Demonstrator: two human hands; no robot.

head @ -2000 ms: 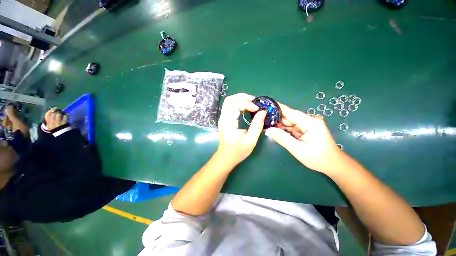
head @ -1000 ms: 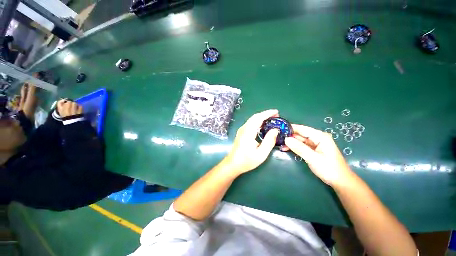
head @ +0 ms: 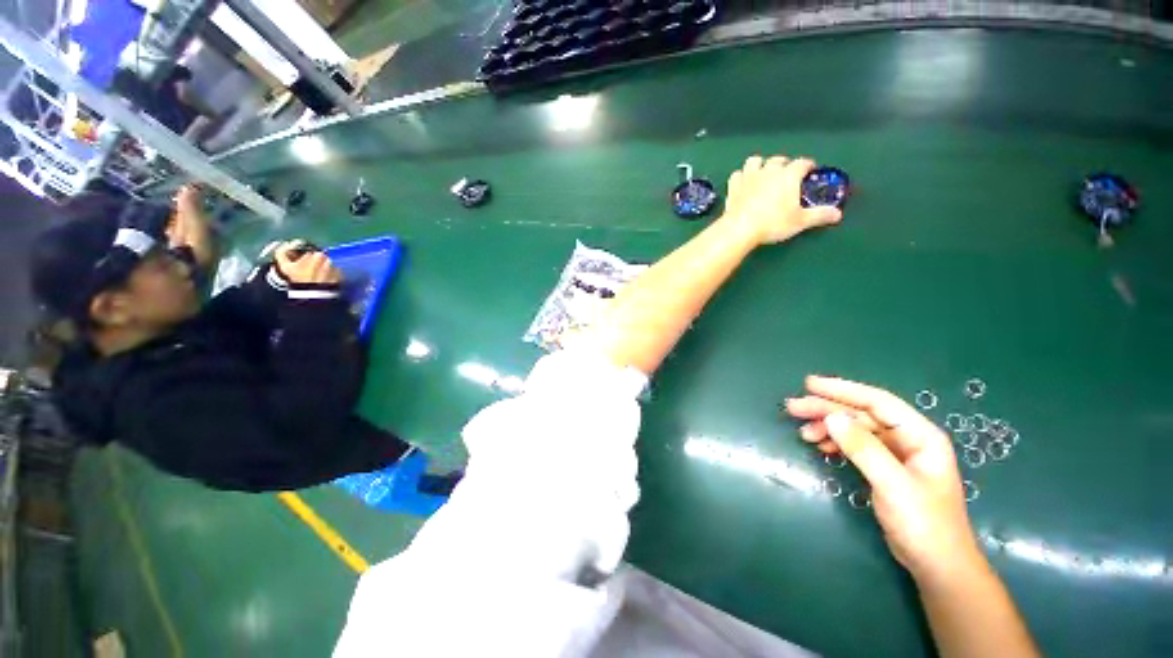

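My left hand (head: pixel 769 202) is stretched out to the far part of the green bench. Its thumb and fingers are around the left side of a round black motor unit (head: pixel 825 189) with a blue board face, which is at the bench surface. My right hand (head: pixel 888 456) is above the bench nearer to me, thumb and fingers close together. A tiny dark spot shows at its fingertips; whether it is a held part is unclear. Loose silvery rings (head: pixel 980 435) lie right of and below this hand. The bag of washers (head: pixel 572 298) is partly hidden by my left arm.
Other motor units lie along the far part of the bench, one (head: pixel 693 195) just left of my left hand and one (head: pixel 1108 199) at right. A black moulded tray (head: pixel 579 39) is beyond the far edge. A person in black sits at left by a blue tray (head: pixel 383 285).
The motor unit was between both hands near me; my left hand has moved away with it to the far part of the bench. My right hand has let go of it. The view has shifted.
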